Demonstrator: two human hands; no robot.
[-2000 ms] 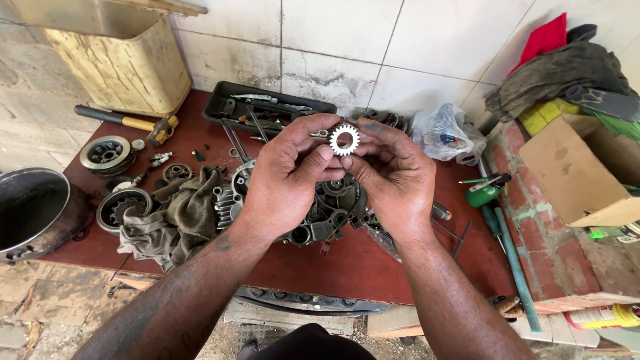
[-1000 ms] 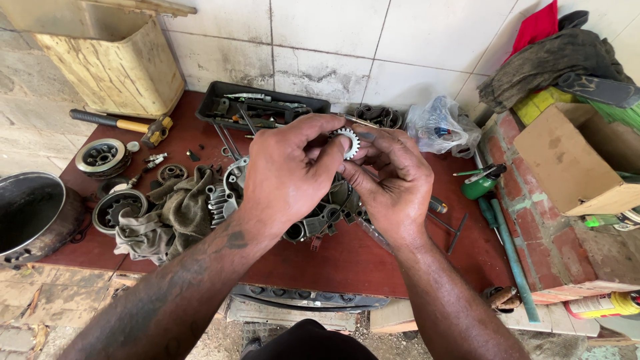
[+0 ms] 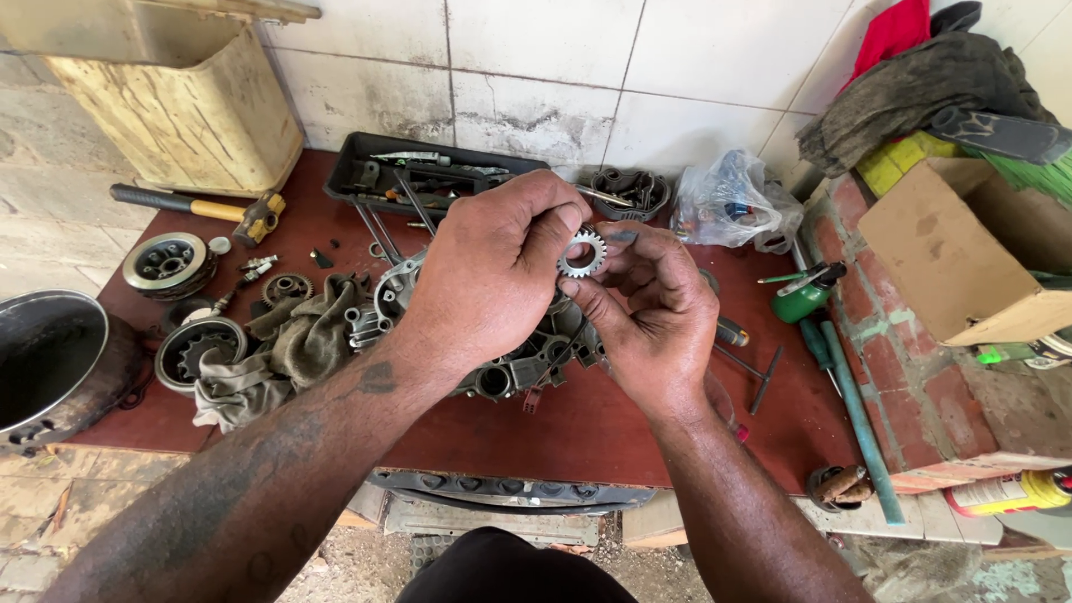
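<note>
A small toothed metal gear (image 3: 596,254) with a round bore is held up between my two hands, above the bench. My left hand (image 3: 494,268) grips its left and upper edge with thumb and fingers. On the right, my right hand (image 3: 649,306) holds it between thumb and fingers, its fingertips partly behind the gear. Below and behind my hands lies an open engine case (image 3: 511,373) of grey metal, largely hidden by my left hand. A crumpled grey rag (image 3: 314,335) lies left of the case.
Left on the red bench are a hammer (image 3: 201,206), a clutch drum (image 3: 170,261), a larger gear (image 3: 287,289) and a metal pot (image 3: 59,360). A black tool tray (image 3: 343,167) stands behind. To the right are a plastic bag (image 3: 729,201), a green oiler (image 3: 801,300) and a T-handle tool (image 3: 766,381).
The gear's face was toward the camera two seconds ago, then it was turned and partly covered by my left hand; now its bore shows again. Both hands remain on it.
</note>
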